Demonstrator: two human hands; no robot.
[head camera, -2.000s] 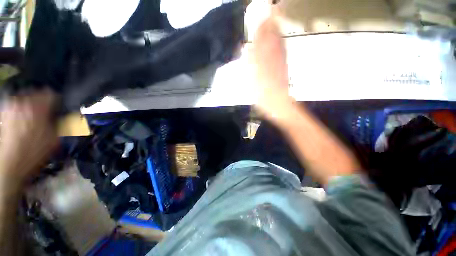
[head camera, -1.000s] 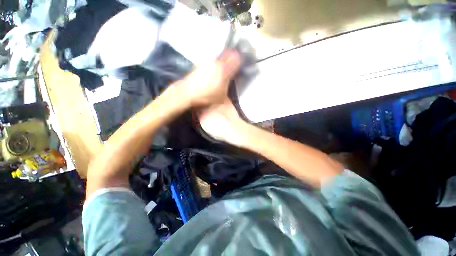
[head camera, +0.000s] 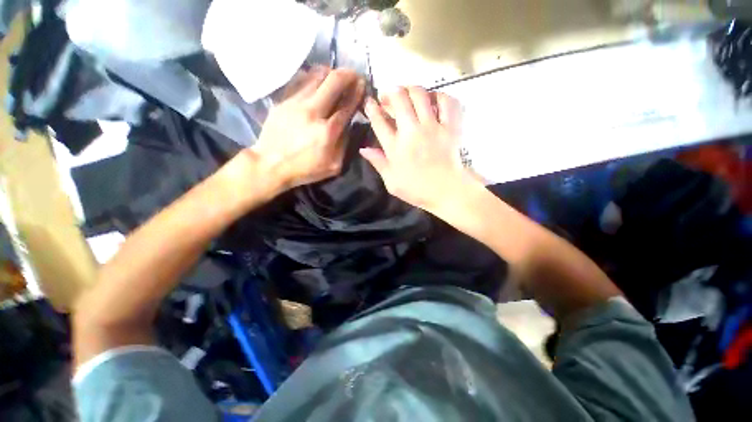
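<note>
A black garment with grey and white areas lies bunched over the table's left part and hangs over its front edge. A white rounded patch lies on it at the top. My left hand has its fingers bent and pinches the cloth just below the machine's needle area. My right hand lies palm down to the right, fingers a little apart, with its fingertips at the cloth's edge close to my left fingertips. The needle and presser foot cannot be made out. A round silver knob shows above the hands.
The cream machine body spans the top right, above the white machine table. A tan board runs down the left. A blue crate with dark cloth stands below left. More dark garments are piled at the right.
Both hands, crossed and blurred a second ago, are now side by side at the cloth near the needle area. The garment's white parts have shifted up and left; black cloth now spreads below the hands.
</note>
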